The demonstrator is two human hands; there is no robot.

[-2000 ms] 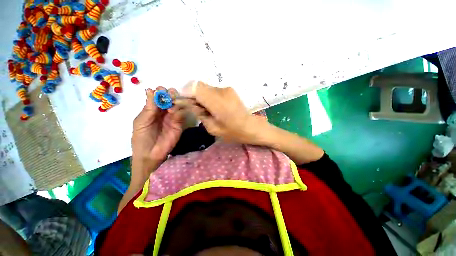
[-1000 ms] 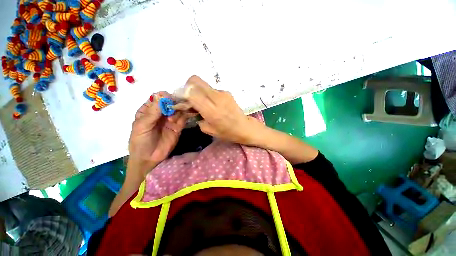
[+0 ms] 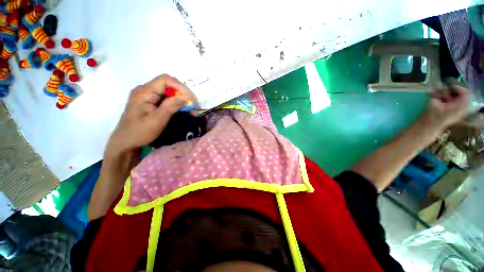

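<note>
My left hand [image 3: 146,114] is closed on a mini hat [image 3: 171,92] at the table's front edge. The hat's red tip and a bit of yellow and blue show at the fingertips. A black toy body [image 3: 180,128] with a small white curved mark lies just below the hat, partly hidden by my hand. My right hand [image 3: 450,103] is stretched far out to the right, blurred, with its fingertips pinched together. A faint dark sewing thread [image 3: 302,99] runs from the hat side towards it. No needle can be made out.
Striped hats [image 3: 66,66] lie at the left of the white table [image 3: 132,42], with a loose red pompom [image 3: 92,62] and a small black piece [image 3: 50,24]. The pink dotted apron [image 3: 223,154] covers my lap. A beige stool [image 3: 406,66] stands on the green floor, near a person's checkered clothing [image 3: 460,37].
My right hand has moved from beside the hat far out to the right. My left hand has turned, so the blue brim no longer faces up. The view has shifted, and the hat pile is partly cut off.
</note>
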